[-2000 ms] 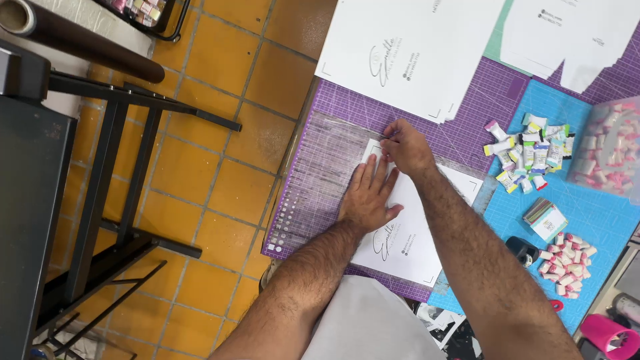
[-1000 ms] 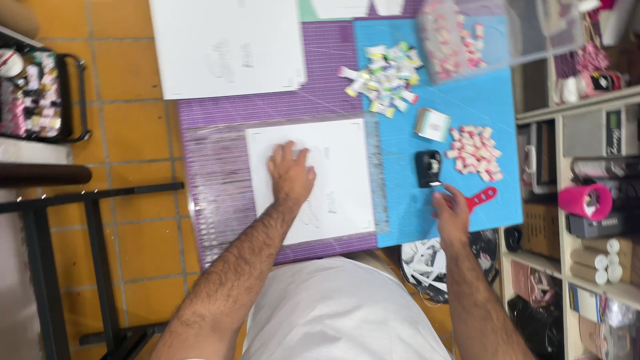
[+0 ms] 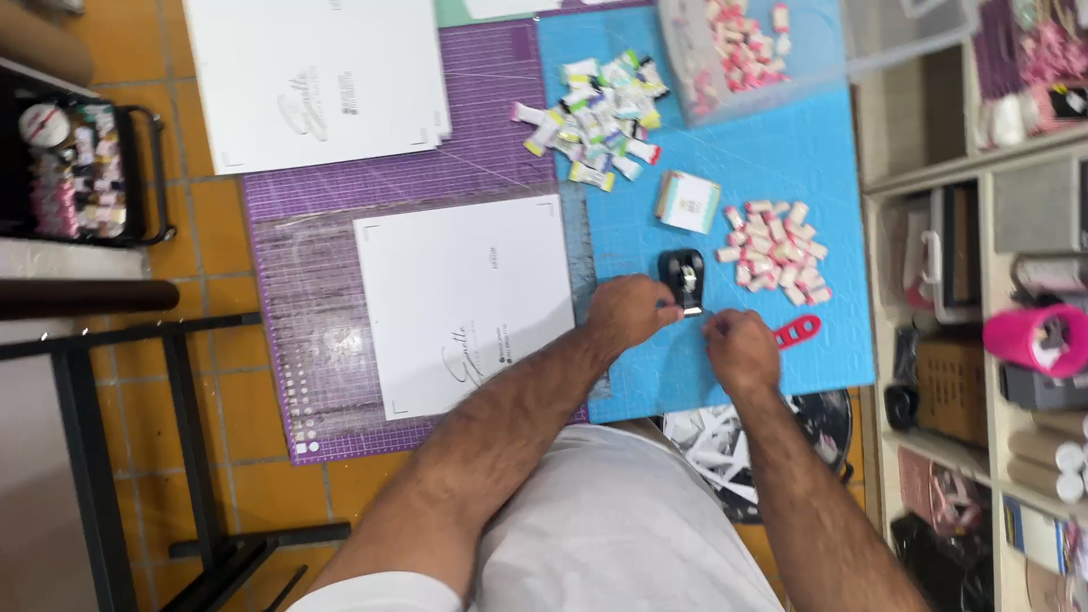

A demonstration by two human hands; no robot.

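Note:
A small black tape dispenser point(image 3: 681, 276) sits on the blue cutting mat point(image 3: 646, 374). My left hand point(image 3: 633, 313) is at its near left side, fingers curled; whether they grip anything is unclear. Just right of the dispenser's near end, my right hand point(image 3: 741, 348) has thumb and forefinger pinched together, and what lies between them is too small to tell. A red plastic tool with holes point(image 3: 799, 331) lies beside the right hand. To the left, a printed white sheet point(image 3: 467, 289) with corner marks rests on a translucent gridded mat point(image 3: 319, 340) over a purple cutting mat point(image 3: 340, 189).
Printed sheets point(image 3: 323, 85) are stacked at the upper left. Small wrapped pieces point(image 3: 603, 119), a small box point(image 3: 688, 202) and pink-and-white pieces point(image 3: 773, 251) lie on the blue mat near a clear plastic bin point(image 3: 693, 81). Shelving point(image 3: 982, 272) stands right; a scrap-filled bin point(image 3: 722, 450) is below the table edge.
My left hand has left the printed sheet and moved right to the tape dispenser. My right hand, over the sheet two seconds ago, is now beside the dispenser. The view has shifted strongly.

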